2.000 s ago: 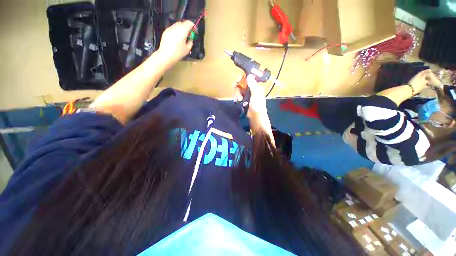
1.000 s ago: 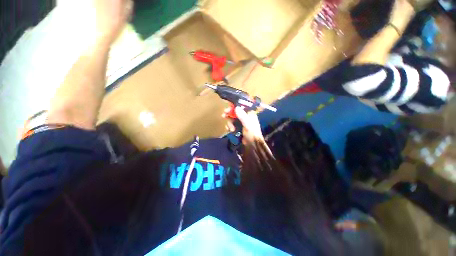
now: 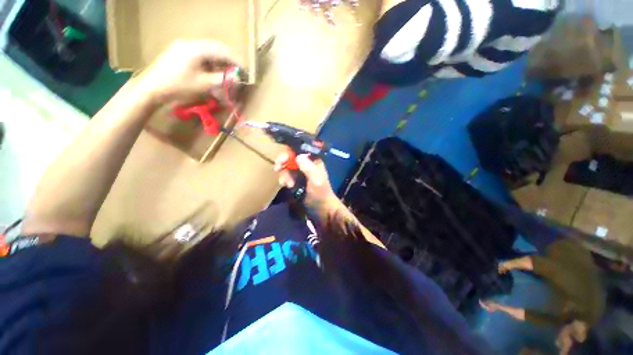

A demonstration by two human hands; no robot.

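Observation:
My left hand (image 3: 191,73) is at the upper left, over the cardboard-covered bench (image 3: 149,187). Its fingers are closed on a red-wired lead (image 3: 229,90) with a small green part near the fingertips; most of that part is hidden or blurred. The red wire hangs down towards the nozzle of the black glue gun (image 3: 298,141); I cannot tell if they touch. My right hand (image 3: 309,177) is closed around the gun's handle, fingers at the orange-red trigger. A pale stick shows at the gun's rear. A red tool (image 3: 201,116) lies in the shallow tool box (image 3: 208,149), below my left hand.
An open carton (image 3: 121,35) stands at the top left. A black housing (image 3: 52,45) lies on the green surface beyond it. Loose lead wires (image 3: 333,8) lie at the bench top. A person's striped sleeve (image 3: 451,38) is at upper right. Black housings (image 3: 430,222) and cartons (image 3: 562,159) stand on the floor.
The view has turned right. My left hand has come from the upper left to beside the gun's nozzle, with the red-wired lead. The gun remains in my right hand.

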